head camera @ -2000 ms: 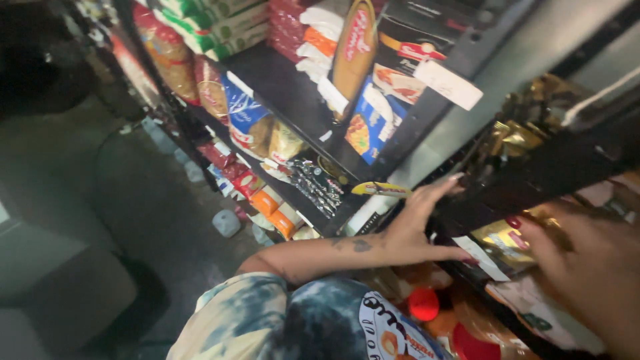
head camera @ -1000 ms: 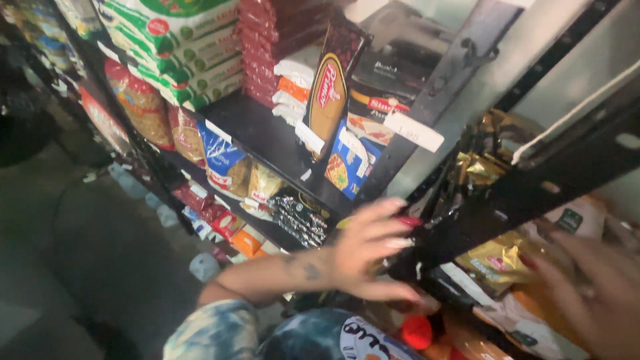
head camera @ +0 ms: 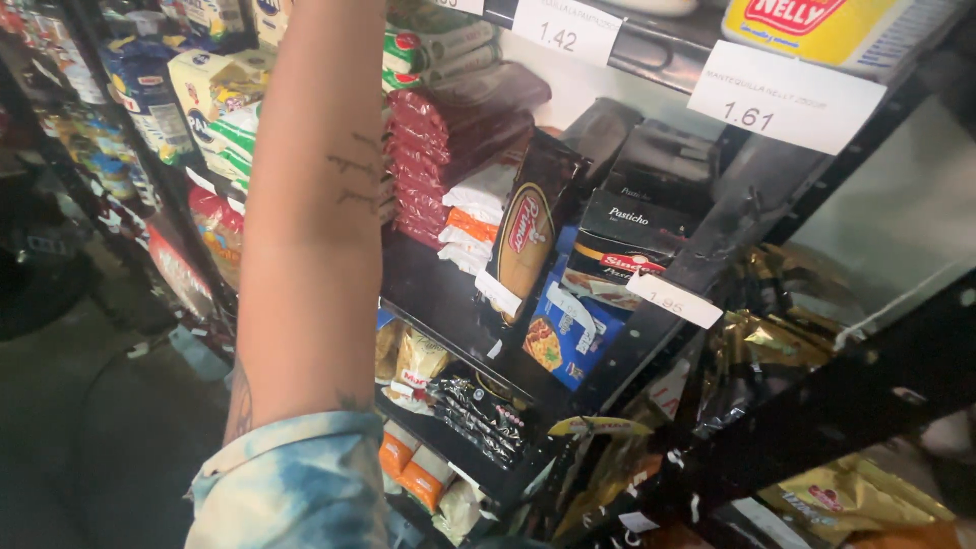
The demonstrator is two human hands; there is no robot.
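My left forearm, in a tie-dyed sleeve, rises through the left half of the head view, and its hand lies beyond the top edge, out of sight. My right hand is also out of view. Behind the forearm, dark red plastic packs (head camera: 427,168) are stacked on a black metal shelf (head camera: 435,305). A brown Primor package (head camera: 522,236) leans upright beside them. Right of it are black Pasticho boxes (head camera: 629,221) and a blue package (head camera: 568,328) with a food picture. Gold foil packs (head camera: 770,335) hang or lie farther right.
A black slanted shelf upright (head camera: 709,229) and a dark shelf edge (head camera: 854,412) cross the right side. Price cards (head camera: 785,99) stick out along the upper shelf, below a yellow tub (head camera: 831,30). Lower down sit black glossy packs (head camera: 480,412) and orange packs (head camera: 412,473).
My left hand has left the shelf upright near the gold packs and gone up out of view, the forearm now upright. My right hand has left the view. The upper shelf's price cards have come into view.
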